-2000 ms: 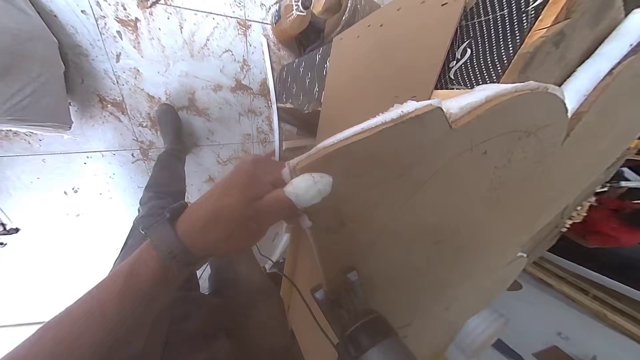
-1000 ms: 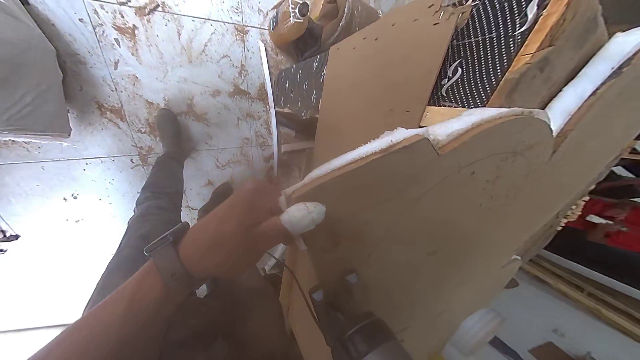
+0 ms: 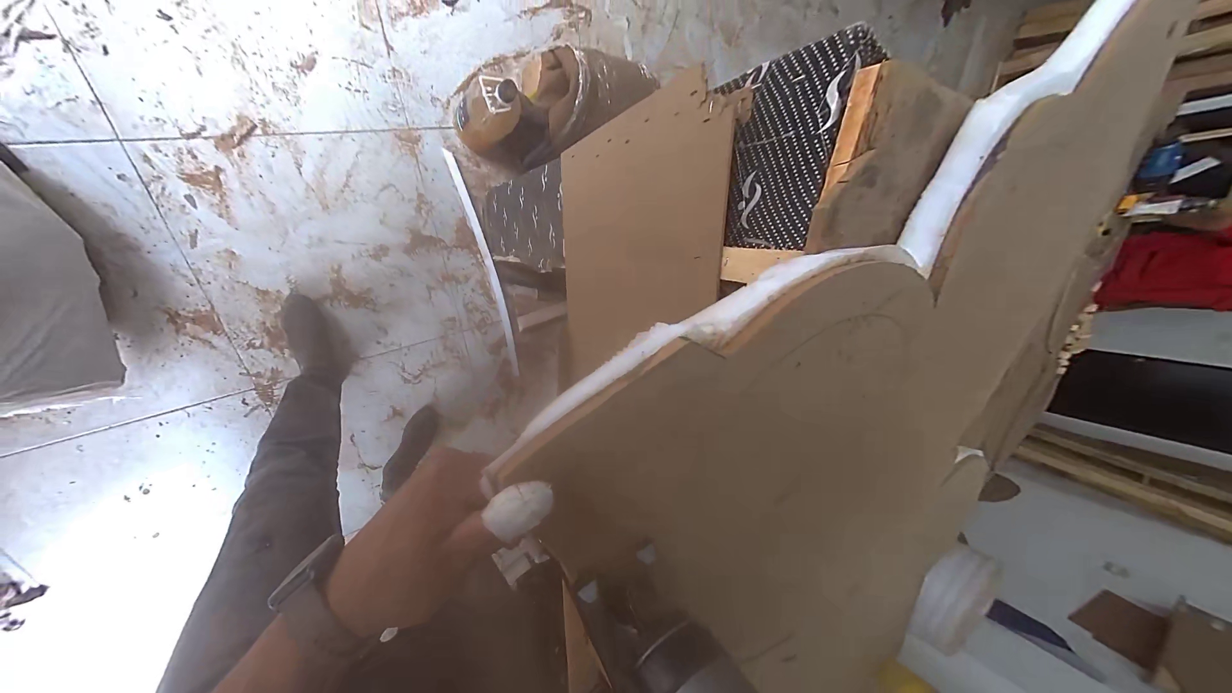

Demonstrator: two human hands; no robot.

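Note:
My left hand (image 3: 423,549), with a watch on the wrist and a white wrapping over the thumb tip, grips the lower left corner of a large brown board panel (image 3: 770,462). The thumb lies on its face; the fingers are partly hidden at the edge. White padding (image 3: 770,279) runs along the panel's scalloped edge. A dark cylindrical tool (image 3: 679,659), blurred and cut off by the frame's bottom, is close to the panel's face below my left hand. My right hand is out of view.
Beyond the panel are a flat brown board (image 3: 645,221), patterned black fabric (image 3: 794,144) and a plastic bottle (image 3: 489,111). A thin white strip (image 3: 481,260) stands near the stained tiled floor (image 3: 404,269). A grey covered object (image 3: 48,298) is at left; a white round container (image 3: 953,597) sits lower right.
The view has shifted, bringing more of the floor and the fabric-covered frame into sight. My left hand stays on the panel's corner throughout.

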